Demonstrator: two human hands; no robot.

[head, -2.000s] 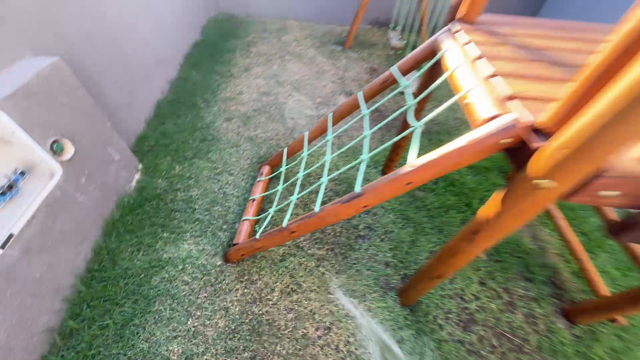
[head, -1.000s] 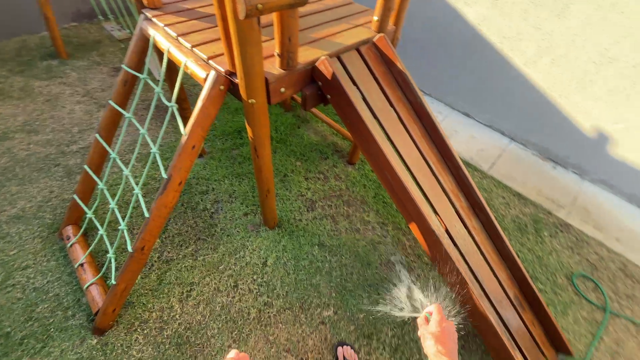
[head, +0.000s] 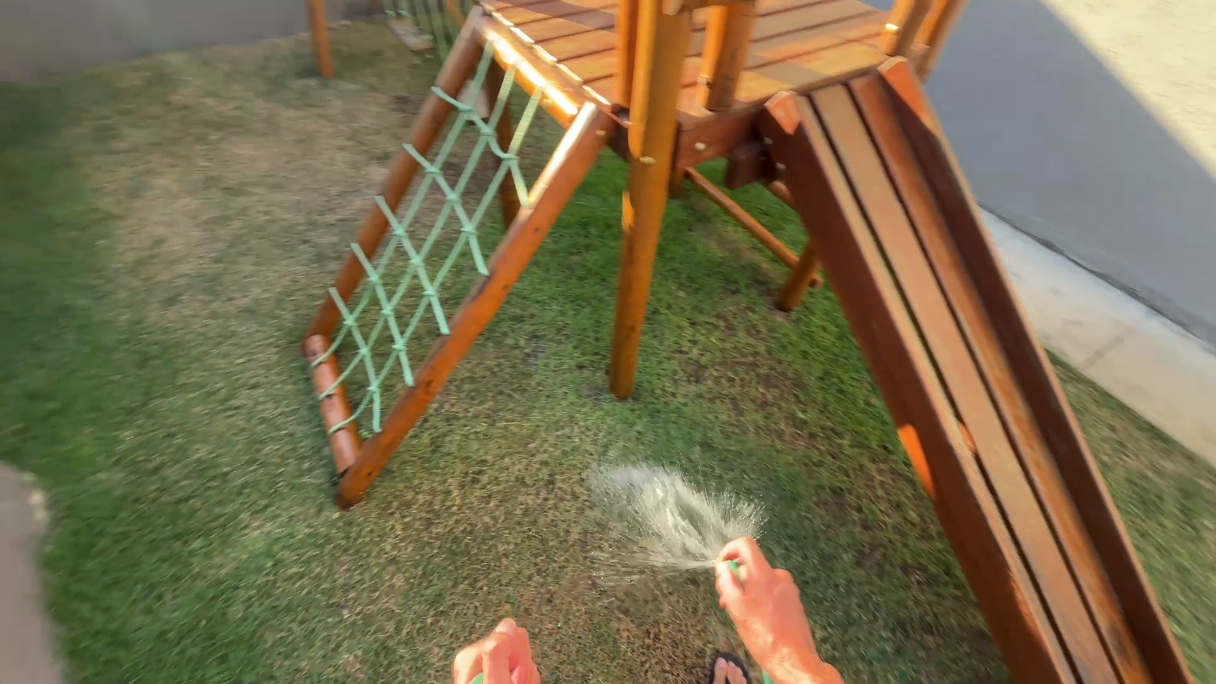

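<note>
My right hand [head: 765,603], low and right of centre in the head view, is closed around the end of a green garden hose [head: 732,566]. Water [head: 679,513] fans out from that end, up and to the left over the grass. At the bottom edge my left hand [head: 498,655] is closed on a piece of green hose [head: 477,678], most of it cut off by the frame. A bit of green also shows beneath my right wrist. Below and between the hands lies a foot in a dark sandal [head: 730,668].
A wooden play structure stands ahead, with a plank deck [head: 579,38], a post [head: 646,218], a sloping green rope net [head: 408,256] at left and a wooden slide [head: 950,332] at right. Paving [head: 1111,332] and a wall [head: 1064,142] run along the right.
Both hands have come into view since the first frame. The view has swung right, then partly back left. The water spray now fans to the upper left of my right hand.
</note>
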